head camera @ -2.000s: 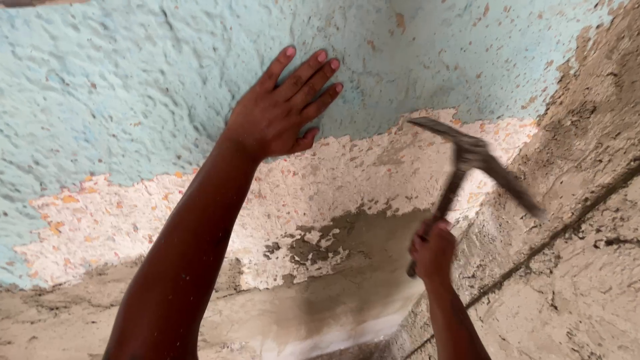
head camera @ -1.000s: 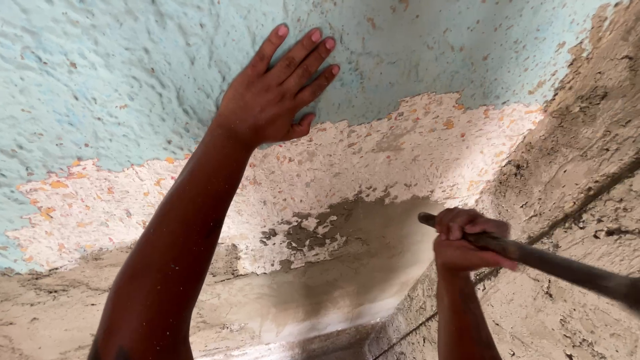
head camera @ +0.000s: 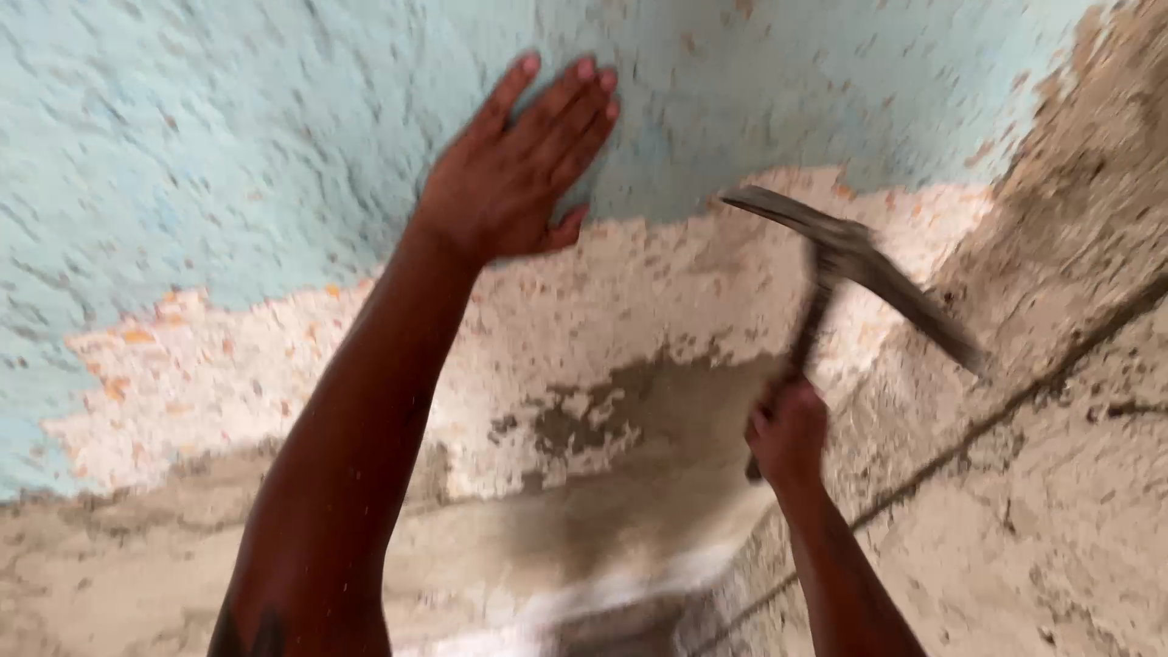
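Note:
My left hand (head camera: 520,173) lies flat on the pale blue painted surface (head camera: 274,137), near the paint's ragged lower border, and holds nothing. Its fingers point up and to the right, with small gaps between some of them. Right of it, my right hand (head camera: 792,429) grips the handle of a pick-headed hammer (head camera: 849,246), low down near the butt. One end of the hammer's head is at the border between blue paint and the chipped whitish layer (head camera: 639,292); whether it touches cannot be told. The tool is slightly blurred.
Bare grey-brown plaster (head camera: 693,411) shows below the whitish layer. A rough brown wall (head camera: 1031,474) runs along the right side, crossed by a dark diagonal groove (head camera: 967,436). A bright strip and a darker patch lie at the bottom centre.
One second ago the hammer's handle pointed right with its head out of view; now the head is up in view. My left hand's fingers are closer together. My right hand stays on the handle.

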